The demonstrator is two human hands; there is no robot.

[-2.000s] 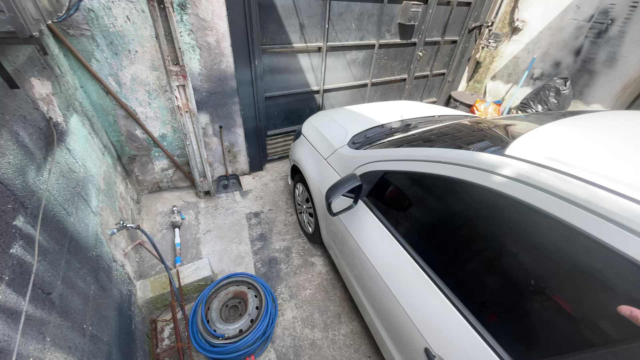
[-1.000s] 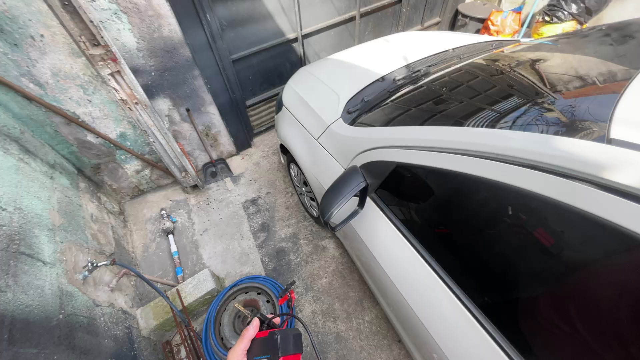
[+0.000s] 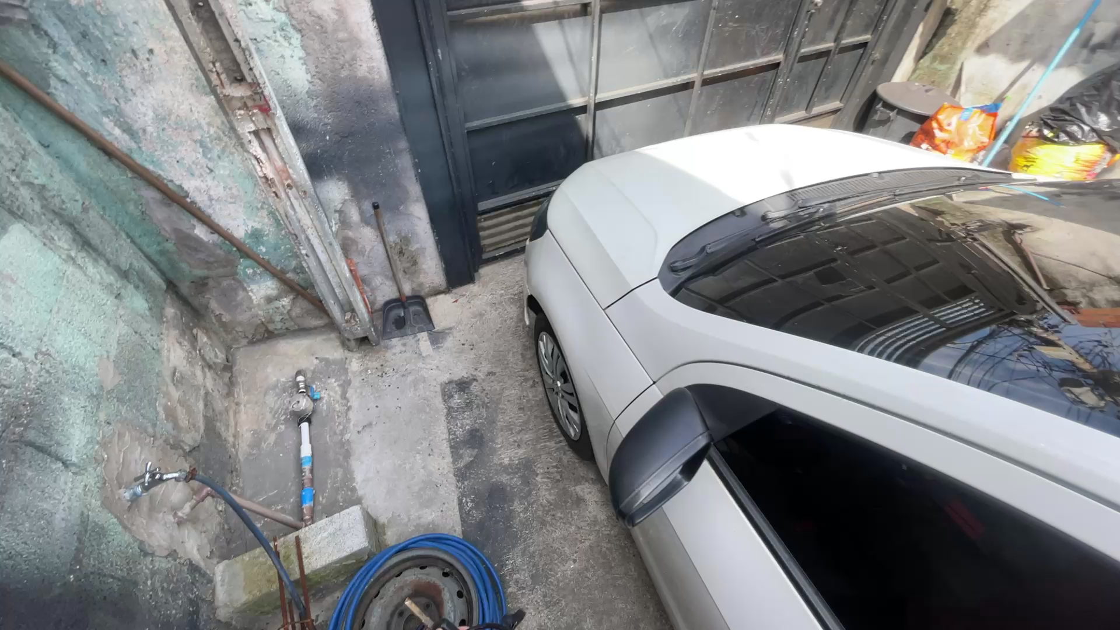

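Neither of my hands shows now. At the bottom edge, a tan-coloured tip (image 3: pixel 418 612) and a small black part (image 3: pixel 507 623) poke into view in front of a steel wheel rim (image 3: pixel 394 588); what they belong to is cut off. Around the rim lies a coiled blue hose (image 3: pixel 486 573). To the right stands a white car (image 3: pixel 612 219) with a black side mirror (image 3: pixel 662 455) and a dark side window (image 3: pixel 857 525).
A concrete block (image 3: pixel 297 560) sits left of the hose, near a wall tap (image 3: pixel 157 478) and an upright-lying pipe with a water meter (image 3: pixel 302 407). A black dustpan (image 3: pixel 407 317) rests by the metal gate (image 3: pixel 525 131). Bags (image 3: pixel 955 129) lie beyond the car.
A hand holding a red and black device with cables, seen one second ago over the wheel rim, has dropped out of view at the bottom. The fingertips at the right edge two seconds ago are gone.
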